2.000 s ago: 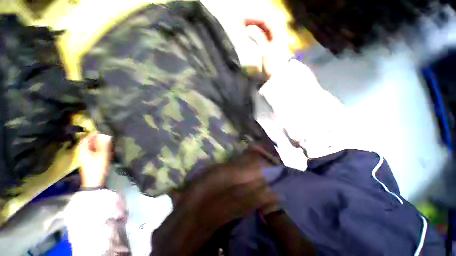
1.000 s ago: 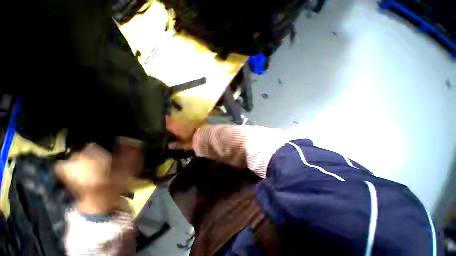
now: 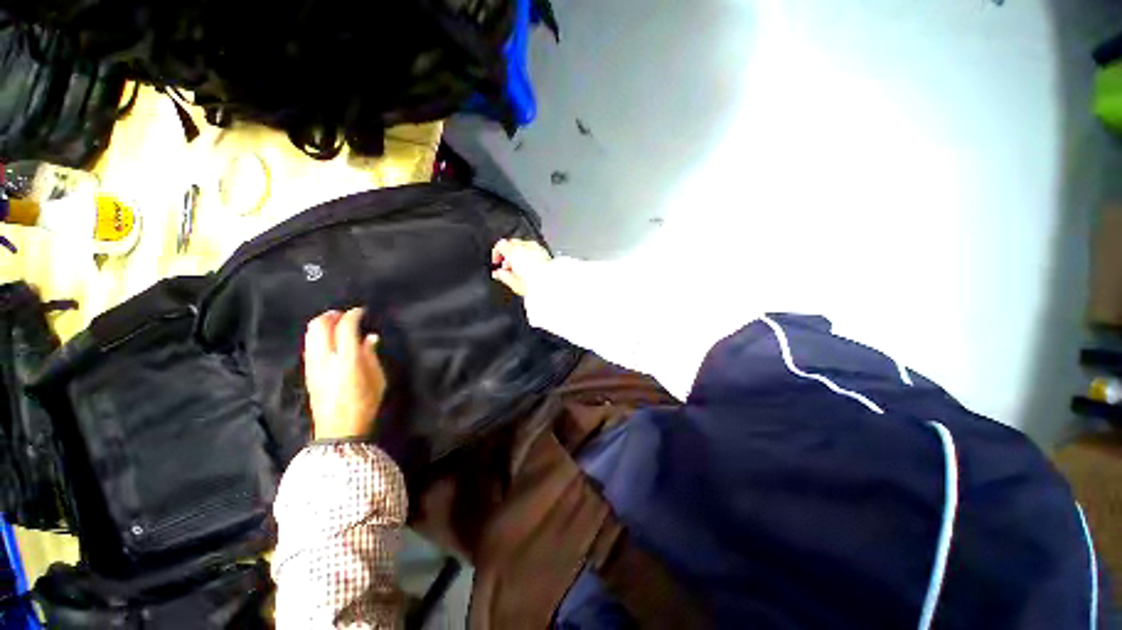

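A backpack lies open like a tray, its plain black lining (image 3: 431, 277) facing up, partly on the table and partly against the brown apron. A small pale logo shows on the inner panel. The other opened half (image 3: 172, 431) lies to the left. My left hand (image 3: 345, 375) is over the middle of the lining, fingers pointing up the frame and slightly apart, with nothing seen in it. My right hand (image 3: 519, 265) is at the bag's right edge, fingers curled over the rim; its wrist and sleeve are washed out by glare.
Dark bags are piled at the upper left (image 3: 320, 62), with more at the left edge. On the yellow table (image 3: 277, 160) lie a roll with a yellow label (image 3: 115, 222), a thin dark tool (image 3: 187, 219) and a pale ring (image 3: 245, 183). Grey floor with scraps is at the right.
The backpack, first seen from its camouflage outside and then as a dark blurred mass, now lies open with its lining up. My left hand has moved right and up onto the lining. The view has shifted.
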